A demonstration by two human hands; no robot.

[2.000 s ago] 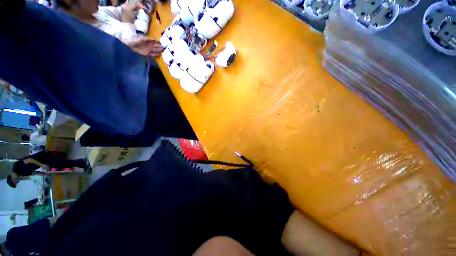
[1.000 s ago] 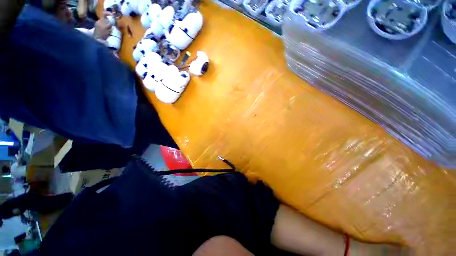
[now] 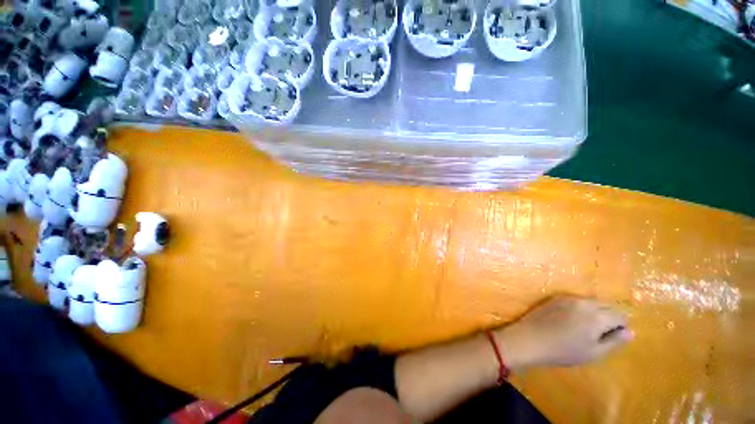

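Note:
My right hand (image 3: 575, 331), with a red string on the wrist, is low over the orange bench at the lower right. Its fingers are curled around a small dark part (image 3: 611, 334), too blurred to name. My left hand is not in view; a piece of bare skin shows at the bottom edge. A small white lens head (image 3: 151, 233) with a black face lies on the bench at the left, beside white camera housings (image 3: 120, 296) standing close together.
A stack of clear blister trays (image 3: 497, 124) holds round white-rimmed parts (image 3: 358, 66) behind the bench. More trays and housings fill the upper left. A green belt (image 3: 662, 108) runs behind at the right. A dark cord (image 3: 261, 396) hangs at the bottom edge.
The view has turned to the right and levelled, showing the whole tray stack and the green belt. My right hand, cut off before, is now in view. The other person's hand is out of view.

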